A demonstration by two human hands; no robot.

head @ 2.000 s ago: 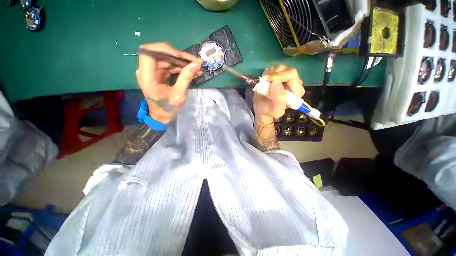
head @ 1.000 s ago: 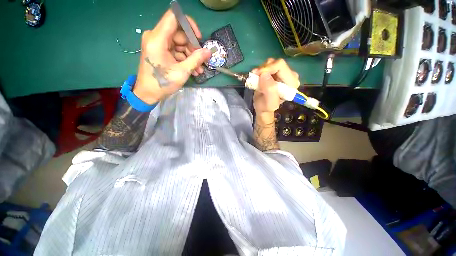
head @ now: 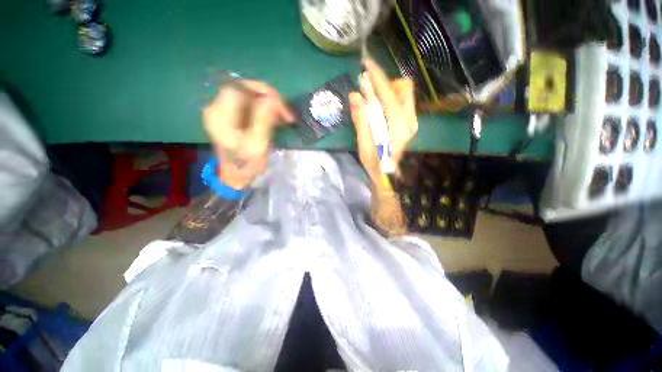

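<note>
A round circuit board unit [head: 327, 108] lies on the dark holding fixture [head: 308, 129] on the green mat. My right hand [head: 388, 116] grips the white soldering iron [head: 377, 127] right of the fixture. Its metal tip points up to the tip cleaner [head: 335, 22], a pale round tub of silvery bits; the tip is blurred. My left hand [head: 243, 123] is left of the fixture, fingers curled and blurred. The tweezers cannot be made out clearly in it.
The fume extractor fan [head: 443, 43] and the yellow sponge [head: 547, 81] are at upper right. A white tray [head: 573, 152] of round units is at far right. A black tray [head: 439, 211] is below the bench edge. Loose units [head: 92, 38] lie at upper left, above a red stool [head: 116, 192].
The view has shifted, showing more of the tip cleaner. My right hand has swung the iron upward from the board to the tub. My left hand has drawn back left from the board.
</note>
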